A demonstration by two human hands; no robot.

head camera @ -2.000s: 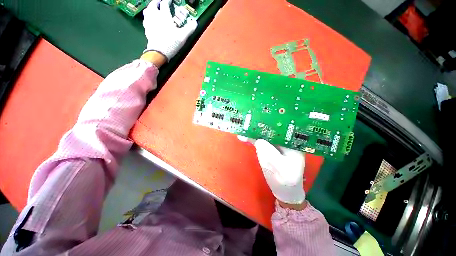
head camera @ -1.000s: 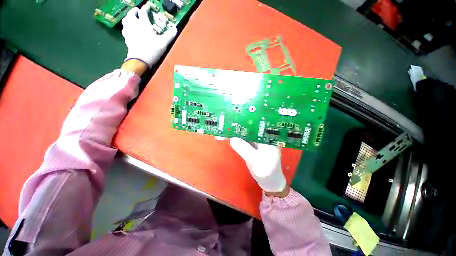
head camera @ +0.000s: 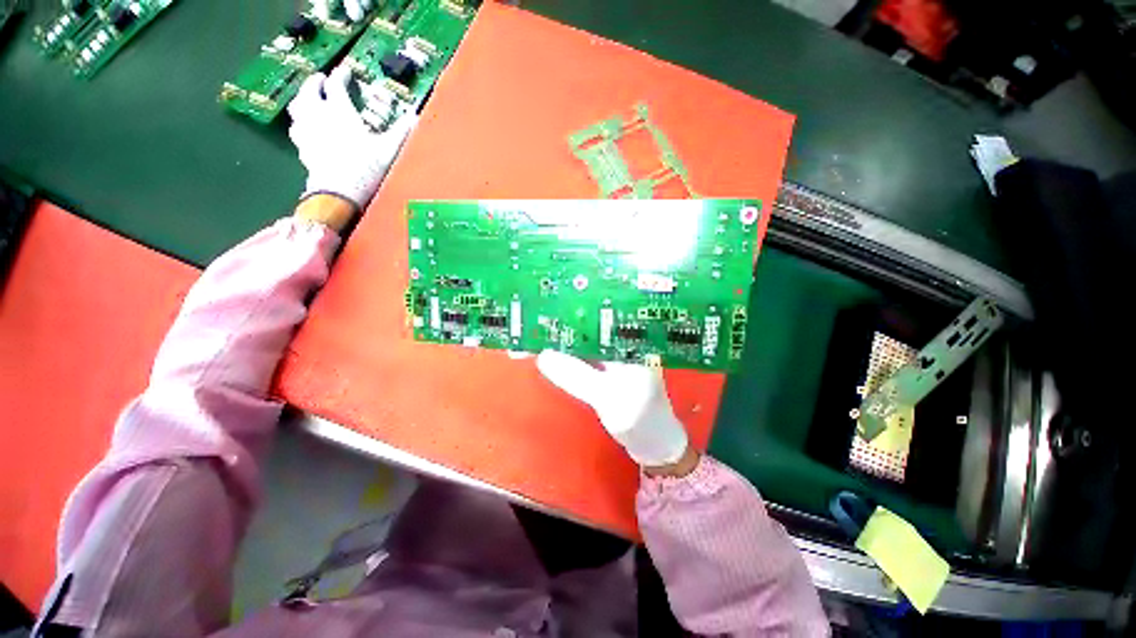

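A green circuit board (head camera: 579, 280) is held over the red-orange mat (head camera: 498, 436), its flatter face with small chips and white marks towards me, glare at its upper right. My gloved right hand (head camera: 629, 405) grips its lower edge; the fingers behind it are hidden. My gloved left hand (head camera: 343, 137) rests at a waiting board (head camera: 405, 62) on the green bench, fingers at its white parts; whether it grips is unclear. The thin pale green template (head camera: 629, 156) lies on the mat beyond the held board.
More boards (head camera: 94, 28) lie on the green bench (head camera: 125, 143). Another red-orange mat (head camera: 94, 374) is at left. At right, a perforated strip (head camera: 934, 361) crosses a tan board in a recess, near a yellow note (head camera: 903, 558). Another person's gloved hand (head camera: 993, 160) shows at far right.
The view has shifted, showing more bench boards at upper left. The held board is now more level in view and still in my right hand. My left hand stays by the waiting boards.
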